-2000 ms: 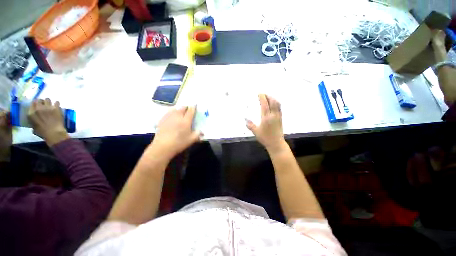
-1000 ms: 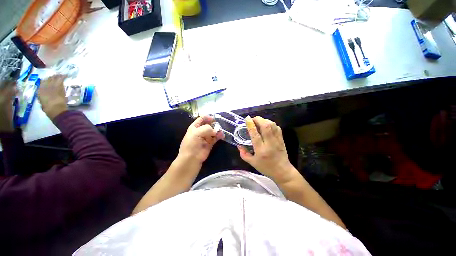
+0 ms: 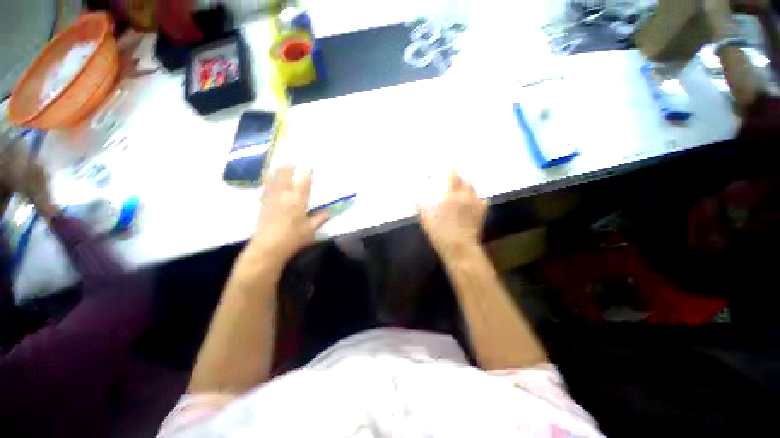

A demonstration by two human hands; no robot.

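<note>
The picture is blurred. My left hand [image 3: 284,214] is at the bench's front edge, fingers pointing forward and thumb apart, touching or just over a white box with a blue edge [image 3: 333,205]. The box blends into the bright bench, and I cannot tell whether the hand grips it. My right hand [image 3: 456,216] is over the front edge further right, fingers partly bent; anything in it is lost in glare. The coiled cable and clear tray do not show in either hand. A white box with blue edges [image 3: 547,133] lies to the right.
A smartphone [image 3: 251,147], a yellow tape roll [image 3: 295,62], a black open tray [image 3: 217,75] and an orange basket [image 3: 68,73] stand to the left. White cables [image 3: 434,43] lie at the back. Neighbours' arms are at far left and right, with a brown carton [image 3: 670,30].
My hands have moved from over my lap, where they held a coiled cable and clear tray, forward to the bench edge and further apart. The camera view has shifted too.
</note>
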